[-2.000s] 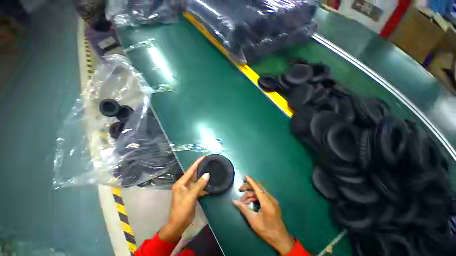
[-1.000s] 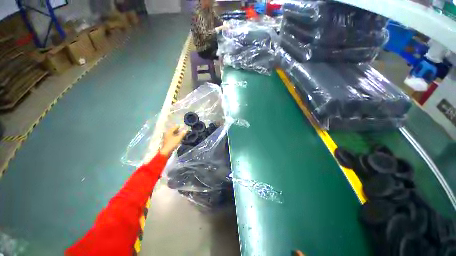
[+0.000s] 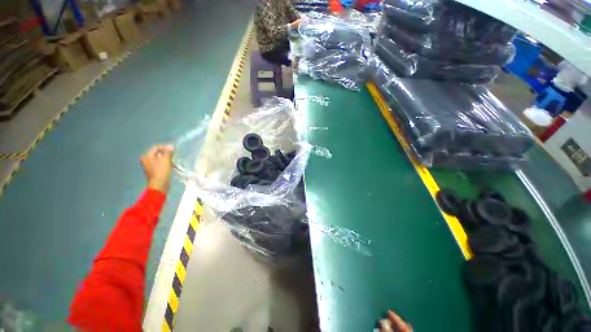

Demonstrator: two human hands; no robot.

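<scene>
A large clear plastic bag (image 3: 227, 198) hangs open at the left edge of the green bench, held to it by clear tape strips (image 3: 343, 237). Black ear pads (image 3: 259, 166) lie inside the bag. My left hand (image 3: 158, 165) is out to the left over the aisle, fingers closed on the bag's edge, which is stretched towards it. My right hand (image 3: 393, 322) is cut off by the bottom edge of the picture, low over the bench. Only its fingers show, and whether it holds anything cannot be seen.
A pile of black ear pads (image 3: 512, 266) lies on the right of the bench (image 3: 382, 194). Bagged black stock (image 3: 453, 123) is stacked farther along. A seated person (image 3: 273, 29) is on a purple stool (image 3: 264, 81) beyond the bag. Cartons (image 3: 100, 47) stand across the aisle.
The ear pad held two seconds ago is no longer in my hands. My left hand has moved from beside the bag's opening out to the left, and the bag is pulled wider. The view has swung left.
</scene>
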